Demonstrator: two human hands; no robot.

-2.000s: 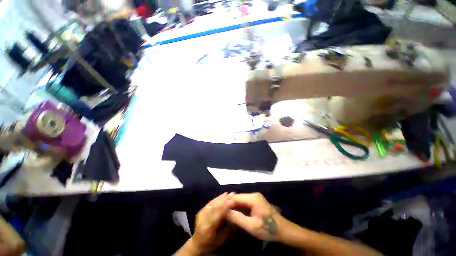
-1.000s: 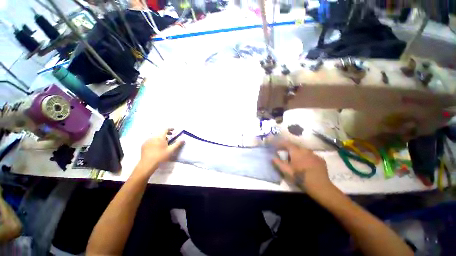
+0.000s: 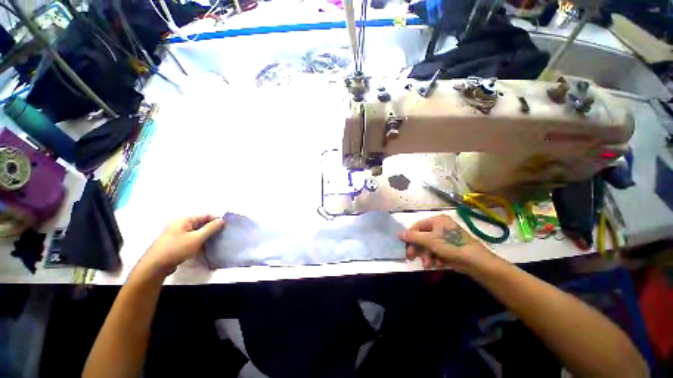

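Observation:
A curved strip [image 3: 302, 240], likely a collar piece, lies along the front edge of the white table with its pale grey-blue side up and a thin dark edge along the bottom. My left hand [image 3: 186, 240] pinches its left end between thumb and fingers. My right hand [image 3: 437, 242] pinches its right end. Both hands are bare. The cream sewing machine [image 3: 487, 133] stands behind and to the right. Its needle area [image 3: 353, 181] is just beyond the strip, and the strip is not under the needle.
Scissors [image 3: 481, 221] with green and yellow handles lie right of my right hand, beside a bright green packet [image 3: 525, 221]. Black cloth [image 3: 94, 225] lies at left, near a purple machine end [image 3: 29, 177]. Dark cloth [image 3: 487, 55] is heaped behind the machine head.
The hands, clasped two seconds ago, have spread to the strip's two ends. The black-faced pieces now show as a pale side up. The view has shifted, and the strip sits nearer the table edge.

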